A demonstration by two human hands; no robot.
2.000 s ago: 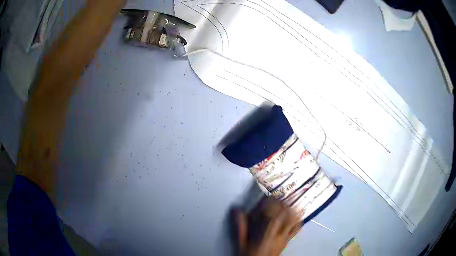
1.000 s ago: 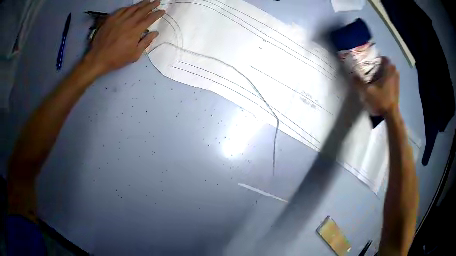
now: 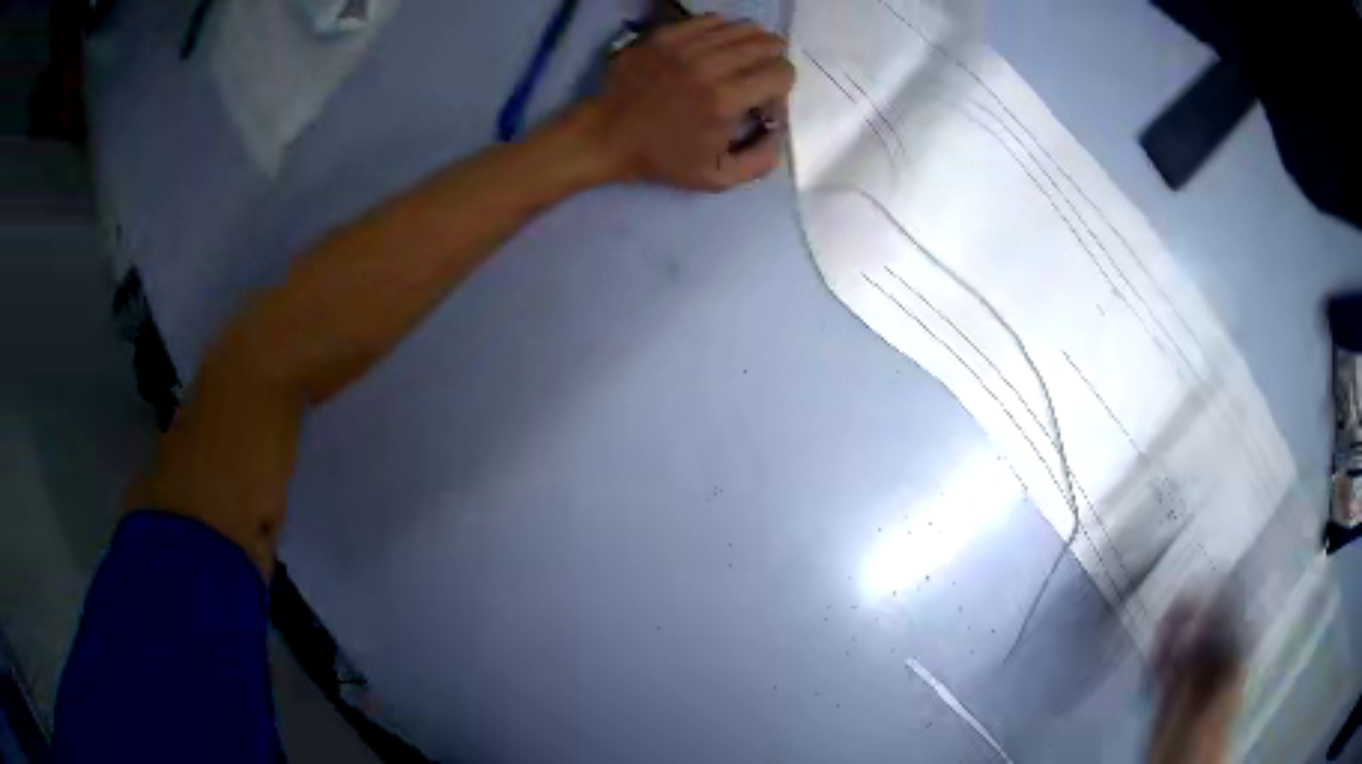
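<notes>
The white paper pattern (image 3: 1046, 269) with thin drawn lines lies diagonally across the right half of the table. My left hand (image 3: 695, 105) is curled around a small dark object at the pattern's upper left edge; most of that object is hidden. A thin cord (image 3: 1031, 351) trails from near this hand down over the pattern onto the table. My right hand (image 3: 1199, 642) is blurred, low on the right over the pattern's lower end; its fingers cannot be made out. The wrapped bundle (image 3: 1349, 433) lies at the right edge, cut off by the picture, apart from my right hand.
A blue pen (image 3: 538, 67) lies left of my left hand. A white strip (image 3: 956, 709) lies near the bottom. Dark fabric (image 3: 1292, 120) and a small dark piece (image 3: 1198, 127) are at upper right. White material (image 3: 291, 75) is at upper left. The table edge curves along the lower left.
The wrapped bundle has left my right hand and lies at the right. My right hand has moved down. My left hand has closed from spread fingers around the small object. The view has shifted left.
</notes>
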